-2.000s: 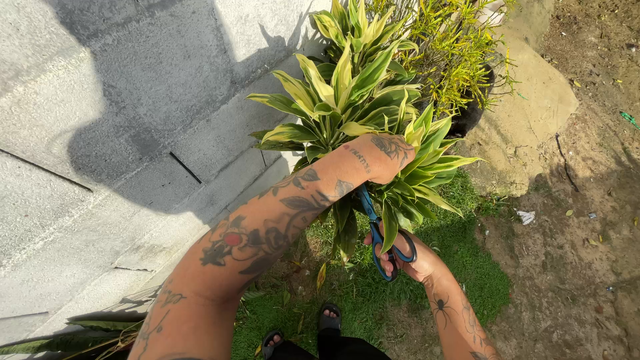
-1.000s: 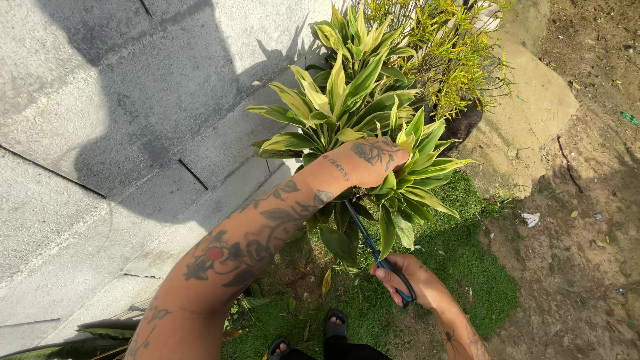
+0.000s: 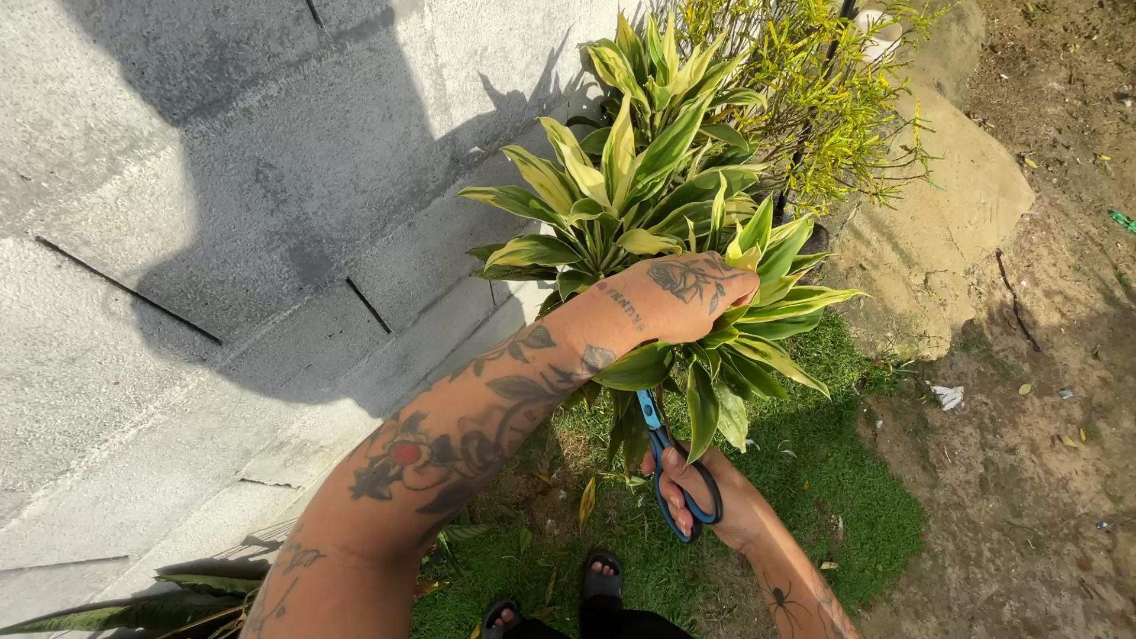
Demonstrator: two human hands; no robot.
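A leafy plant with green and yellow striped leaves grows beside the wall. My left hand reaches across into its right-hand leaf cluster, with the fingers curled and mostly hidden among the leaves; what they hold cannot be made out. Lower down, my right hand grips the black and blue handles of a pair of scissors. The blue blades point up into the foliage beneath my left wrist, and leaves cover their tips.
A grey concrete block wall runs along the left. Behind the plant stand a thin-leaved yellow-green shrub and a large tan rock. Grass and bare soil lie below and right, with my sandalled feet at the bottom.
The scissors have turned in my right hand, so both handle loops show again after appearing nearly edge-on one second ago. My left hand stays at the same leaf cluster.
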